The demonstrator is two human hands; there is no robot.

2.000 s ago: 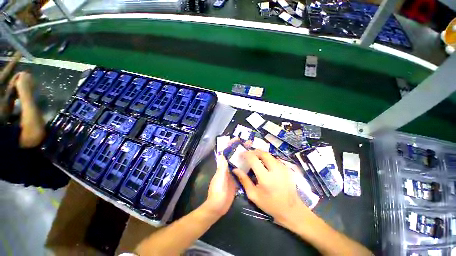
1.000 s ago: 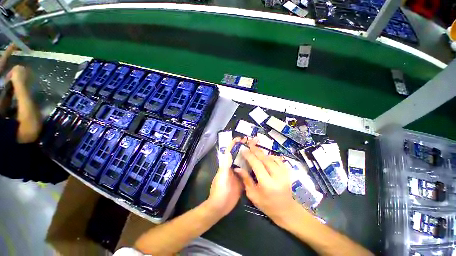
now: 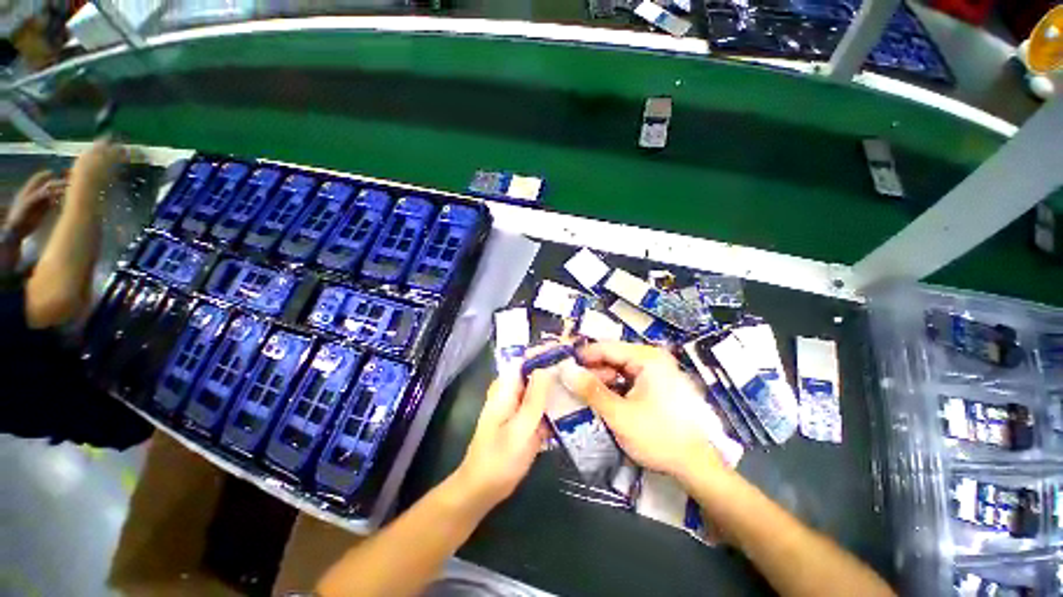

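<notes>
My left hand (image 3: 509,422) and my right hand (image 3: 648,402) meet over the pile and hold a small phone unit (image 3: 548,357) with a dark blue end between their fingers. Its lower part is partly hidden by the fingers. A board assembly (image 3: 586,443) with a grey lower part shows just below, between the hands; whether it touches them I cannot tell. Loose board assemblies (image 3: 758,383) with pale screens lie in a pile around and behind my right hand. One board assembly (image 3: 818,390) lies apart at the right of the pile.
A black blister tray (image 3: 305,306) with blue housings (image 3: 364,422) sits at left, several pockets at its left end shiny black. A clear tray (image 3: 921,449) with boards is at right. The green belt (image 3: 385,117) beyond carries several phone units (image 3: 655,123). Another person's arm (image 3: 70,251) is at far left.
The held unit has turned, its dark blue end now showing across my fingertips. Units on the belt have shifted left in view. The other person's hands have moved.
</notes>
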